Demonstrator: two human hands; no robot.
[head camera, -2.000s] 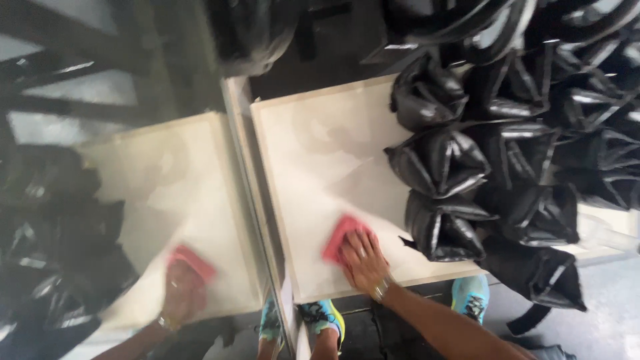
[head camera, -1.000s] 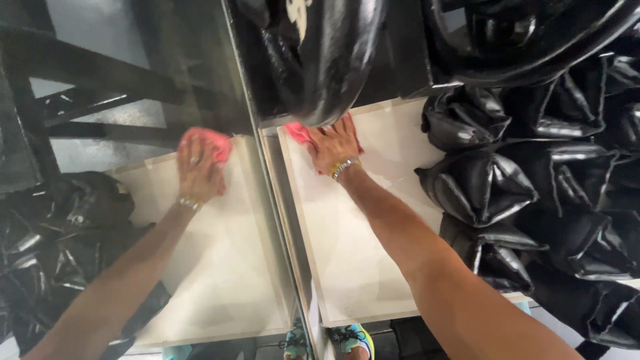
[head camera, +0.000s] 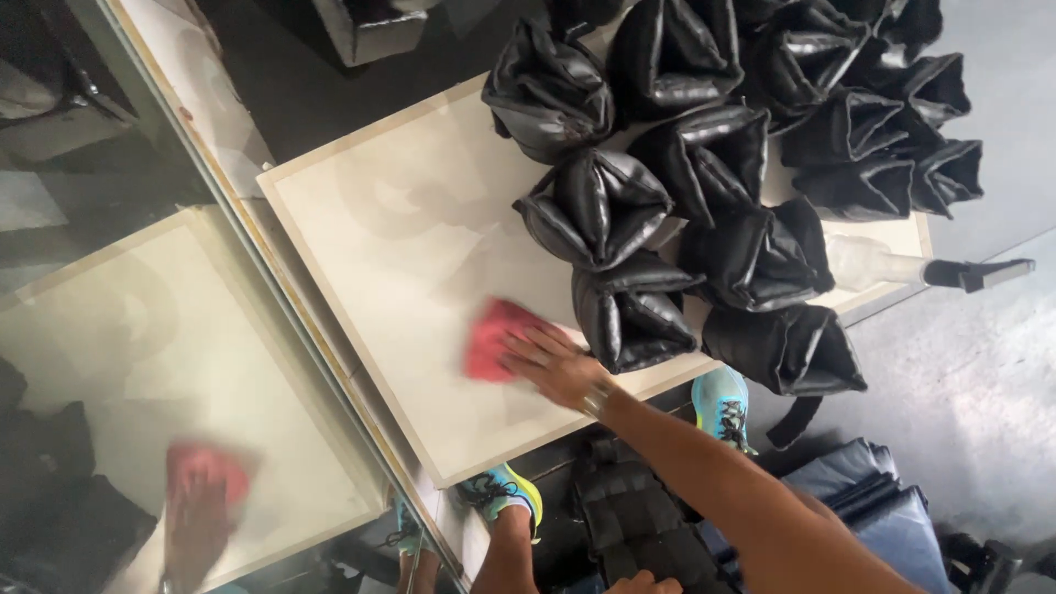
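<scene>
My right hand (head camera: 553, 363), with a bracelet at the wrist, presses a red cloth (head camera: 495, 338) flat on a cream board with a pale edge strip (head camera: 371, 247). The cloth is motion-blurred. Only some fingers of my left hand (head camera: 643, 584) show at the bottom edge, by a black quilted item (head camera: 631, 520); what they hold is hidden. Several black leather-like padded bundles with folded ends (head camera: 598, 210) stand close together on the board's right part, just right of the cloth. A clear bottle with a black spray head (head camera: 883, 264) is partly behind them.
A mirror (head camera: 206, 330) along the left side reflects the board, cloth and hand. My blue shoes (head camera: 499, 491) are below the board's near edge. Folded dark blue sheeting (head camera: 874, 503) lies on the floor at lower right. A dark padded object (head camera: 371, 33) is at the top.
My right hand moved the red cloth from the lower part of the board to its far edge, then back down near the black bundles. Fingers of my left hand now show at the bottom.
</scene>
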